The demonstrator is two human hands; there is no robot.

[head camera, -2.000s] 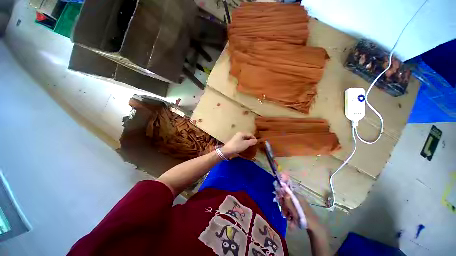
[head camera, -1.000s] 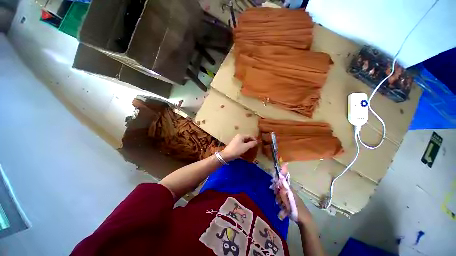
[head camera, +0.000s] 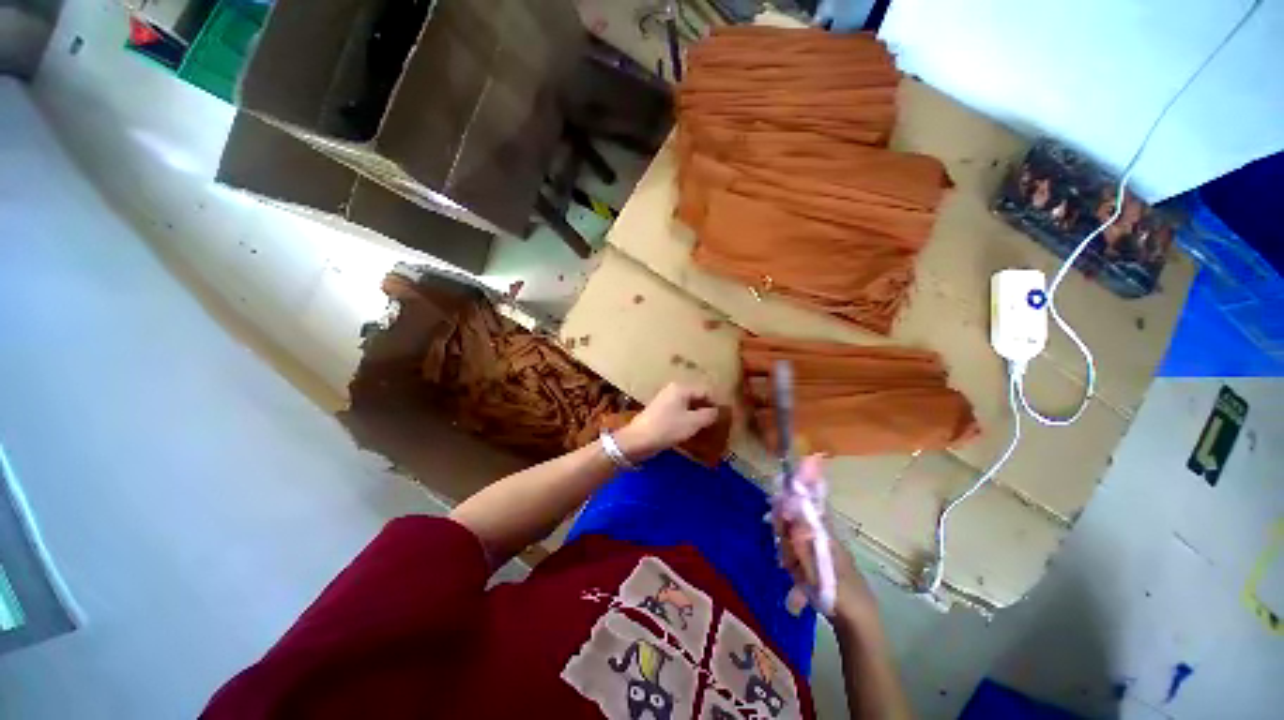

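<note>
My left hand (head camera: pixel 679 416) is closed on the end of a rust-brown fabric strip (head camera: pixel 708 439) at the table's near left edge. My right hand (head camera: pixel 806 551) holds fabric shears (head camera: pixel 786 422) by handles wrapped in pink-white cloth. The blades point away from me, look closed though blurred, and overlap the left part of the nearest stack of strips (head camera: pixel 873 400). Two larger rust-brown stacks (head camera: pixel 817 211) lie farther up the cardboard table cover (head camera: pixel 648 307), overlapping each other. The uncut strip heap (head camera: pixel 514 380) lies crumpled in the low carton (head camera: pixel 380 401) left of my lap.
A white controller (head camera: pixel 1018 317) with a looped white cord lies right of the stacks. Behind it is a dark tray of brown scraps (head camera: pixel 1084 215). Tall open cartons (head camera: pixel 423 113) stand beyond the table at upper left. Small trimmings dot the cardboard.
The shears have turned from pointing at the left hand's strip to lying over the nearest stack's left part. The left hand keeps its hold near the same place. The view has shifted slightly.
</note>
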